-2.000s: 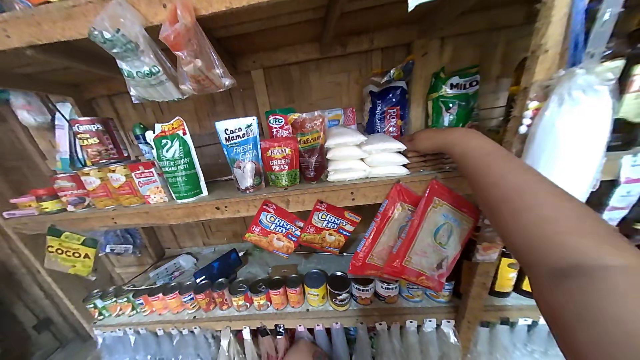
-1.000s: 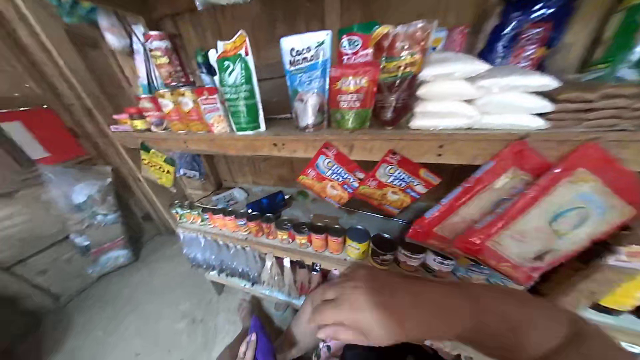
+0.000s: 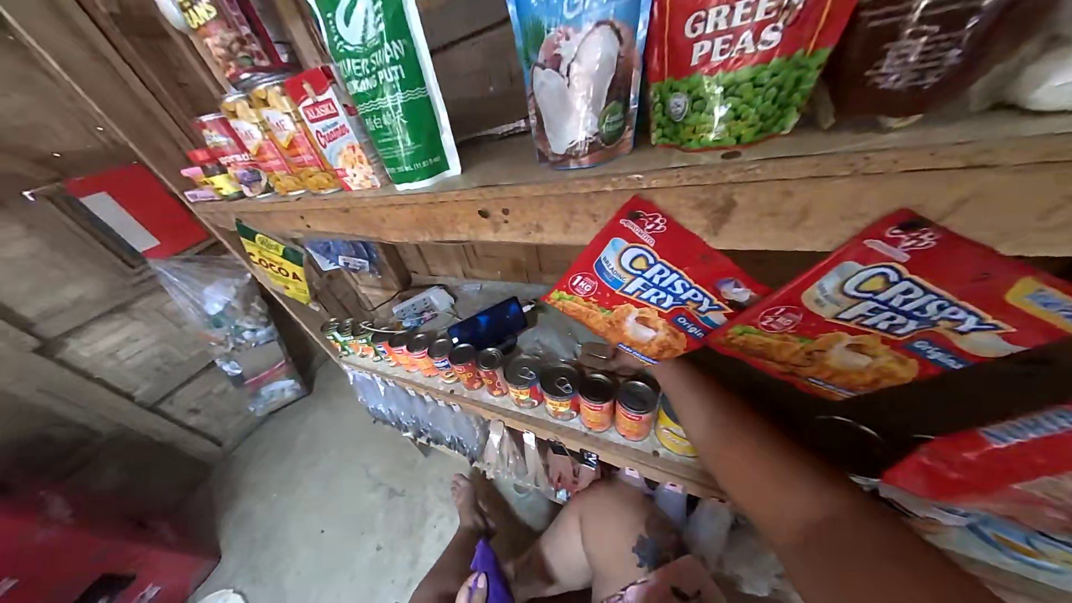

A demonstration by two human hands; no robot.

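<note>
My right hand (image 3: 615,358) reaches over the row of cans onto the lower wooden shelf, behind a hanging red Crispy Fry breading packet (image 3: 649,285); its fingers are partly hidden and dim, so what they touch cannot be told. Nearby on that shelf stand small tin cans (image 3: 596,402), and a dark phone (image 3: 490,322) with a cable lies farther back. Low in the view, my left hand (image 3: 473,589) shows only fingertips, closed on a purple item (image 3: 489,569) beside my leg. A second Crispy Fry packet (image 3: 888,301) hangs above my right forearm.
The upper shelf (image 3: 502,197) holds a coconut milk pouch (image 3: 582,84), a green peas pouch (image 3: 745,75), a green Silver Swan pouch (image 3: 394,92) and cans. A white power strip (image 3: 423,306) lies on the lower shelf. A plastic bag (image 3: 218,310) hangs at the left above the concrete floor (image 3: 335,494).
My right hand has left the upper shelf beside the white bags, passed low over my lap, and now reaches onto the lower shelf. The view has moved closer and turned left.
</note>
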